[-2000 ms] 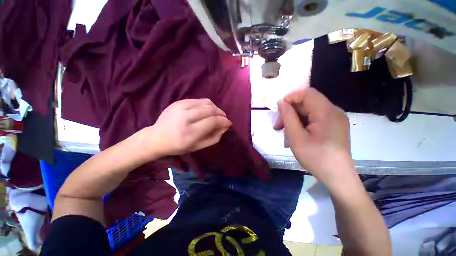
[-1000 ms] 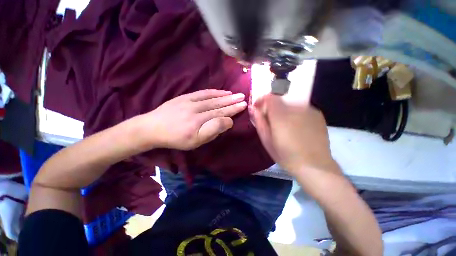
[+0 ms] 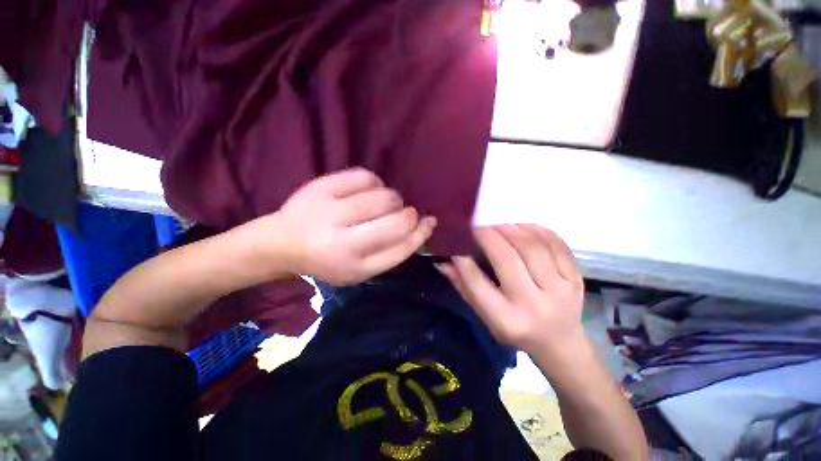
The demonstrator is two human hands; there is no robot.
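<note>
The maroon fabric panel (image 3: 396, 117) lies over the white table, its straight right edge running down from the bright lamp glow at the top. My left hand (image 3: 356, 230) has its fingers curled on the panel's lower edge and pinches the cloth. My right hand (image 3: 522, 284) is at the panel's lower right corner, fingers bent around the edge; the thumb is just below the cloth. The needle plate (image 3: 549, 99) shows at the top, with a small brass-yellow piece (image 3: 487, 18) beside the fabric edge. The needle is not visible.
A black pad (image 3: 684, 108) with a loop and gold pieces (image 3: 743, 40) lies right of the plate. The table's front edge (image 3: 684, 277) runs across. A blue basket (image 3: 221, 353) with maroon pieces is left of my lap. Grey-lilac pieces (image 3: 711, 351) are at lower right.
Both hands have moved down to the table's front edge, pulling the panel's edge straight. The machine head has left the view. The right hand has gone from beside the needle to the lower corner.
</note>
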